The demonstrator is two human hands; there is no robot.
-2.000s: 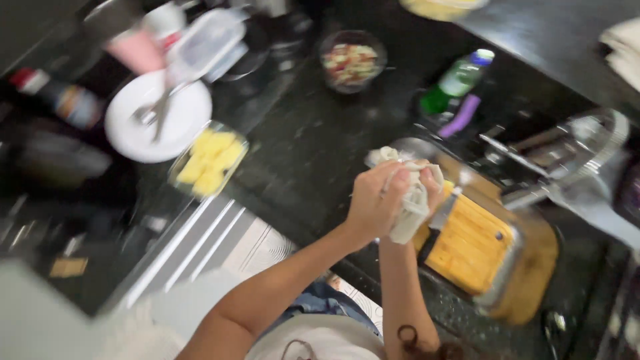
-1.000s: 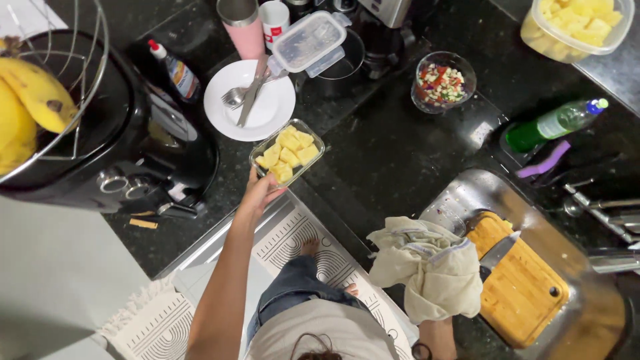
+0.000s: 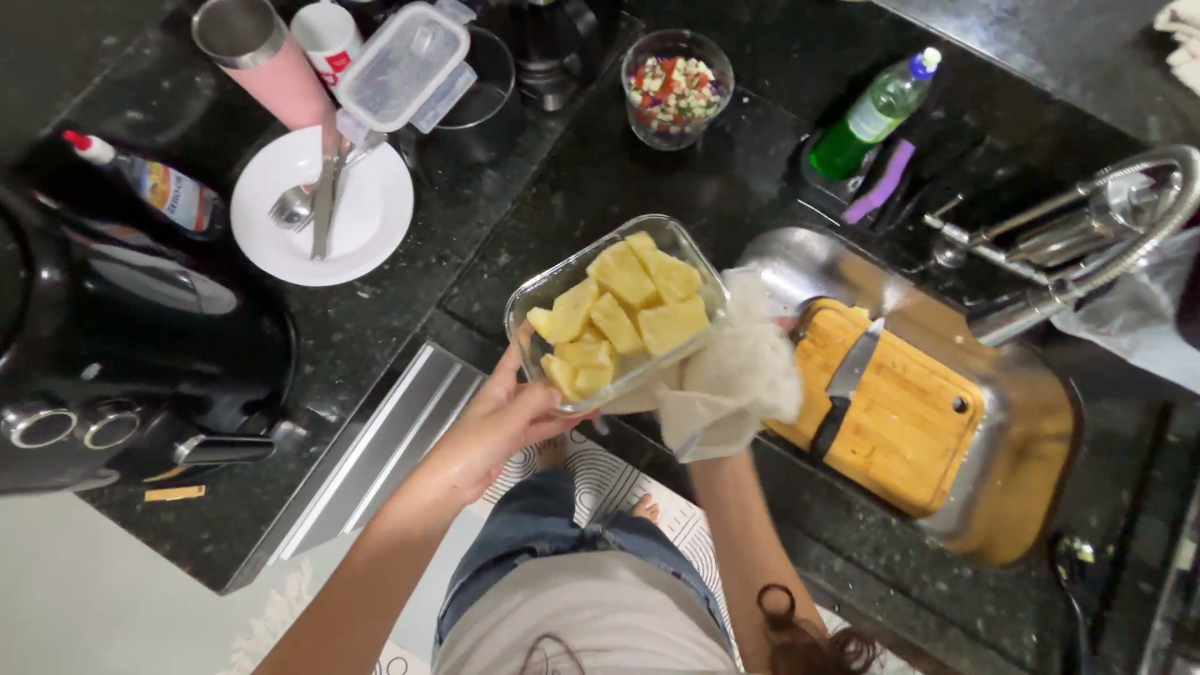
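My left hand (image 3: pixel 511 422) grips the near left corner of a rectangular glass container (image 3: pixel 614 246), raised over the counter. Yellow fruit chunks (image 3: pixel 619 319), perhaps pineapple, fill much of it. A cream cloth (image 3: pixel 736 375) covers my right hand, whose fingers are mostly hidden; the cloth touches the container's right side. To the right, a wooden cutting board (image 3: pixel 900 422) and a knife with a black handle (image 3: pixel 848 375) lie in the steel sink (image 3: pixel 1027 469).
A white plate (image 3: pixel 366 234) with cutlery, a pink tumbler (image 3: pixel 281 80), and a clear plastic lid (image 3: pixel 403 66) stand back left. A glass bowl of chopped salad (image 3: pixel 677 89) is behind the container. A green bottle (image 3: pixel 867 122) and a faucet (image 3: pixel 1031 309) are right. A black appliance (image 3: pixel 141 328) stands left.
My left hand has lifted the container from beside the plate and brought it right, in front of me. The cloth on my right hand now meets the container's side.
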